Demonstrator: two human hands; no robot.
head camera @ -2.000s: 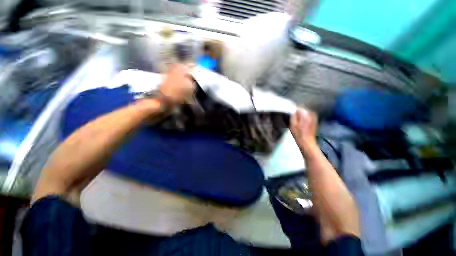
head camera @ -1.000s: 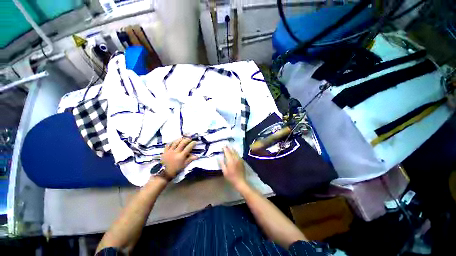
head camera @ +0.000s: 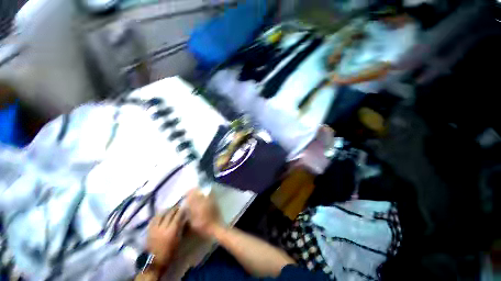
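The frame is blurred. The checked garment (head camera: 104, 181) lies on the table with its white wrong side up, crossed by dark seam lines, with a checked strip along its right side. My left hand (head camera: 165, 236) is at the garment's near edge. My right hand (head camera: 201, 211) is right beside it, near the table's front edge; the blur hides whether either hand grips cloth. The steam iron (head camera: 235, 151) is parked on the dark iron rest (head camera: 258, 170) to the right of the garment.
A neighbouring white table (head camera: 285, 118) with dark strips stands beyond the iron rest. A blue padded shape (head camera: 225, 33) is at the back. A person's arm (head camera: 362, 75) reaches over the neighbouring table. A brown box (head camera: 294, 192) and a white-and-checked pile (head camera: 351, 236) are low at the right.
The view has swung to the right, so the navy board is out of view and the white-and-checked pile shows. My hands have come closer together at the garment's near right edge.
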